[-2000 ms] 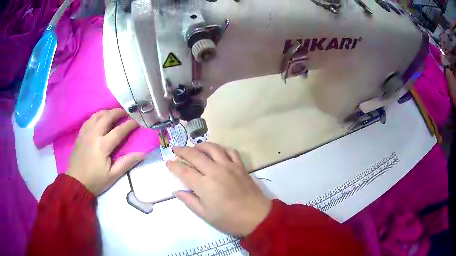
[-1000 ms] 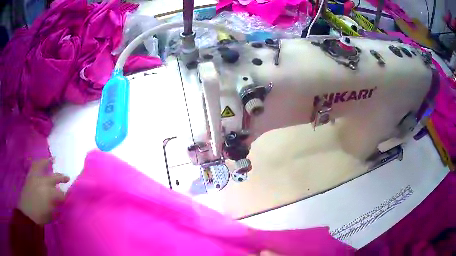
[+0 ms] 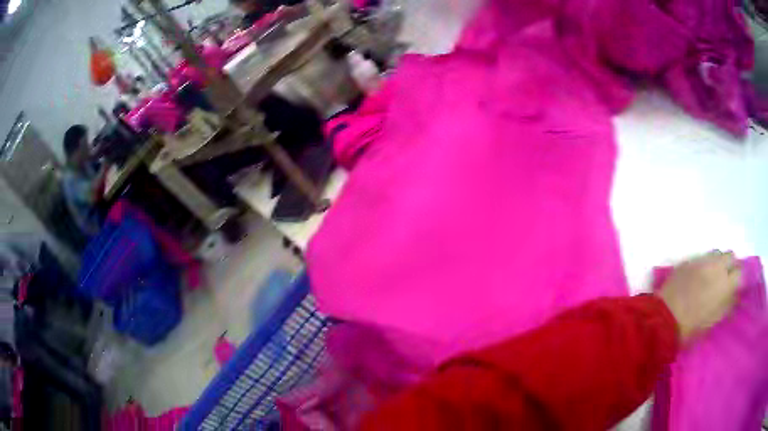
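My left hand (image 3: 704,295), in a red sleeve, is at the right side of the view. It lies over the upper edge of a pink cut piece (image 3: 728,370) on the white table (image 3: 695,189). The hand is blurred and its fingers look bent; whether they grip the piece cannot be told. A wide bright pink fabric piece (image 3: 480,202) lies left of the hand, over the table's left side and down towards the basket. My right hand is not in view. The sewing machine is not in view.
A blue slatted basket (image 3: 253,362) stands low at the left, with darker pink fabric (image 3: 370,362) beside it. Crumpled pink fabric (image 3: 665,50) is at the upper right. Farther left are a seated person (image 3: 77,172), blue bundles (image 3: 135,274) and wooden tables (image 3: 202,143).
The view has swung left, away from the machine to the floor and basket. My left hand now shows at the right over the pink piece; my right hand is out of view.
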